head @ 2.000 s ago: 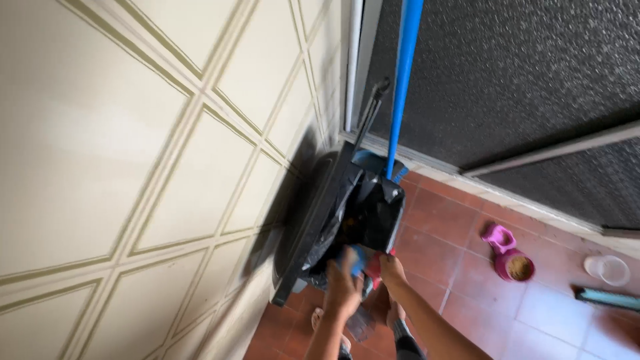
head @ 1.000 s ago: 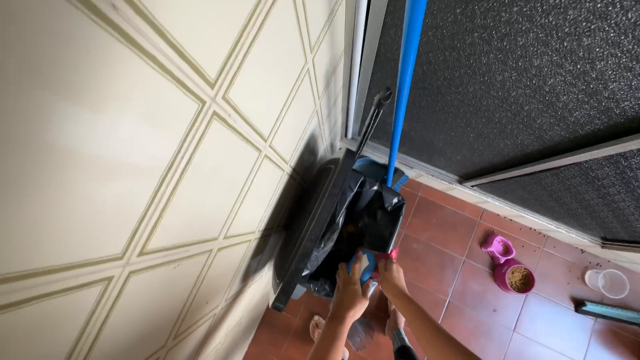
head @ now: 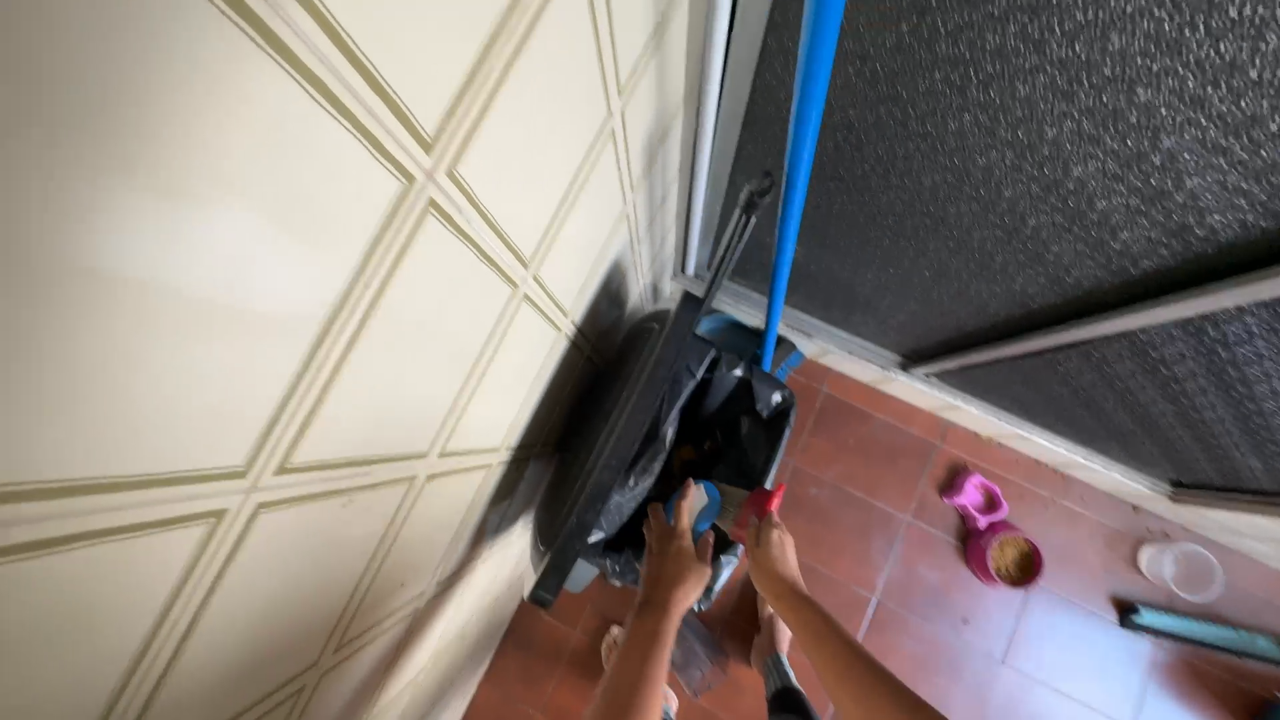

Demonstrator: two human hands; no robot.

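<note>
My left hand (head: 678, 560) grips a small blue, rounded object (head: 706, 505) over the near end of a trash bin. Beside it, my right hand (head: 772, 548) has its fingers on a red object (head: 760, 508); a brownish piece lies between the two, and whether they are joined I cannot tell. Below my hands, a black plastic bag (head: 640, 480) lines the open bin, its inside dark with some orange-brown bits. The bin's black lid (head: 610, 440) stands raised against the tiled wall.
A blue pole (head: 800, 180) leans at the bin's far end. On the red floor tiles are a pink double bowl (head: 975, 500) with brown kibble in one part, a clear plastic cup (head: 1190, 570) and a teal bar (head: 1200, 630). My feet stand close below the bin.
The blue object shows more clearly between my hands than two seconds ago. Both hands have stayed over the near end of the bin.
</note>
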